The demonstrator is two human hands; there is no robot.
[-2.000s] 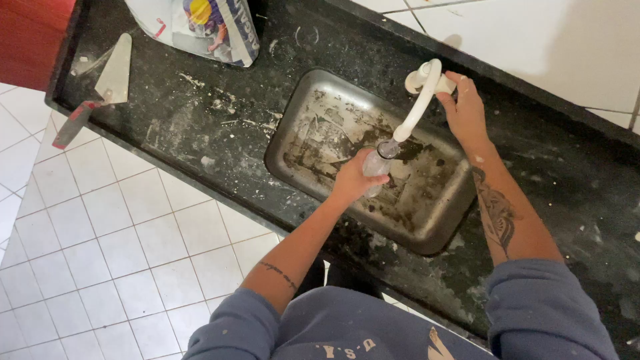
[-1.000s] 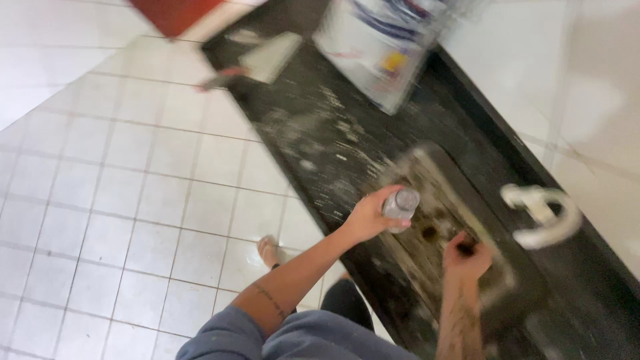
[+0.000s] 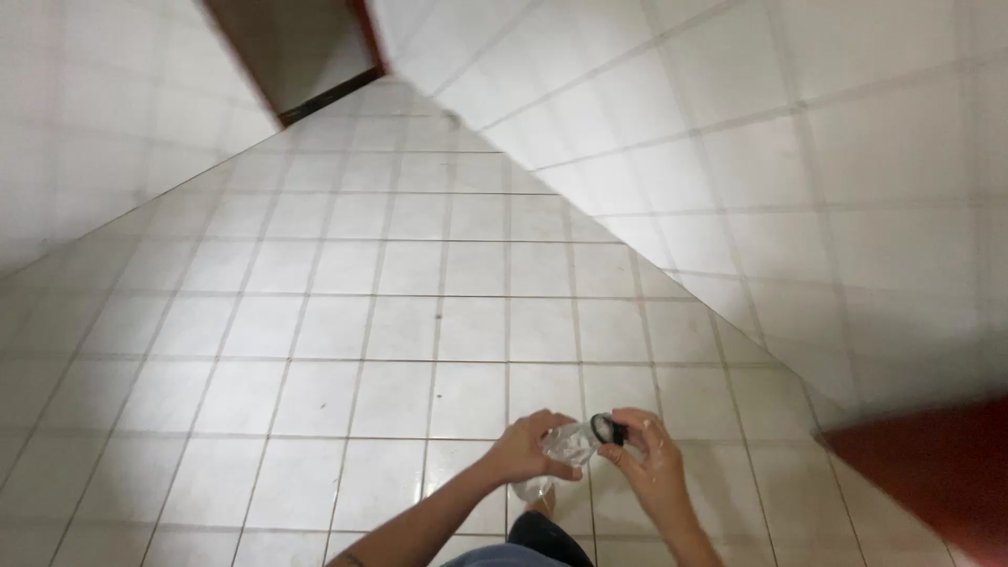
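Note:
A clear plastic bottle [image 3: 568,446] is in my left hand [image 3: 529,450], whose fingers wrap around its body low in the head view. My right hand [image 3: 647,452] is at the bottle's mouth and pinches a dark ring-shaped cap or collar [image 3: 609,430] between thumb and fingers. Whether the cap sits on the neck or just off it cannot be told. The bottle is tilted, its mouth towards the right hand.
White tiled floor [image 3: 394,331] spreads ahead, between a tiled wall [image 3: 709,126] on the right and another pale wall [image 3: 118,102] on the left. A doorway [image 3: 315,47] with a red frame is at the far end. A red surface [image 3: 937,472] juts in at lower right.
The view has swung away from the black counter, sink and tap to the floor and walls. My right hand, earlier at the tap and then over the sink, is now at the bottle's mouth.

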